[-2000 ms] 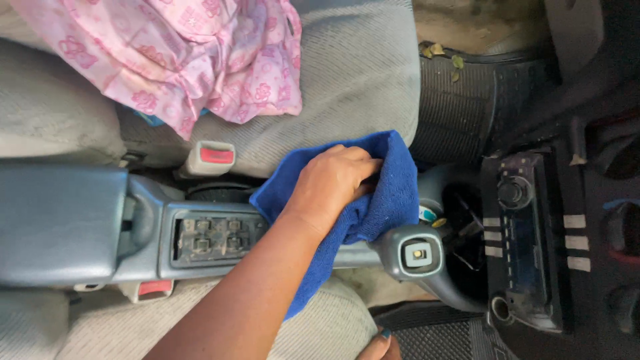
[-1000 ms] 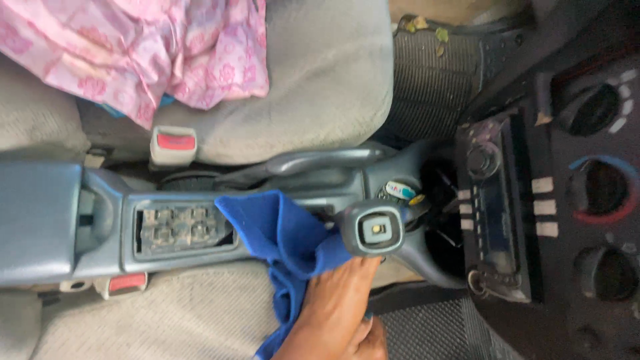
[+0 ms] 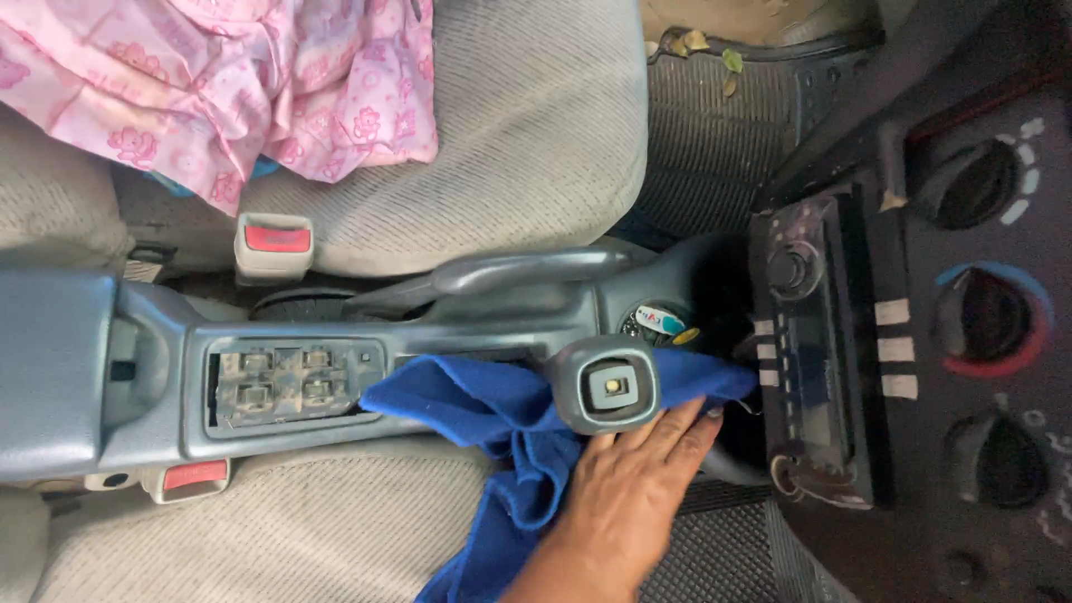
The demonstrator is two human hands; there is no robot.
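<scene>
A blue cloth (image 3: 490,398) lies across the centre console and around the base of the gear lever, passing behind the gear knob (image 3: 607,385). My left hand (image 3: 641,477) reaches in from the bottom, palm down, its fingers close together on the cloth just below and right of the knob. The fingertips press the cloth against the console; the thumb and part of the fingers are hidden. Part of the cloth hangs down over the lower seat. My right hand is out of view.
A handbrake lever (image 3: 536,268) runs above the cloth. Keys with tags (image 3: 662,320) lie in a console recess. Exposed window switches (image 3: 289,381) are at the left. A car stereo (image 3: 808,335) and dashboard knobs (image 3: 980,322) stand right. Pink printed fabric (image 3: 293,92) covers part of the upper seat.
My left hand has moved from above the gear knob to below and right of it. The cloth now extends past the knob toward the stereo. The view has moved closer.
</scene>
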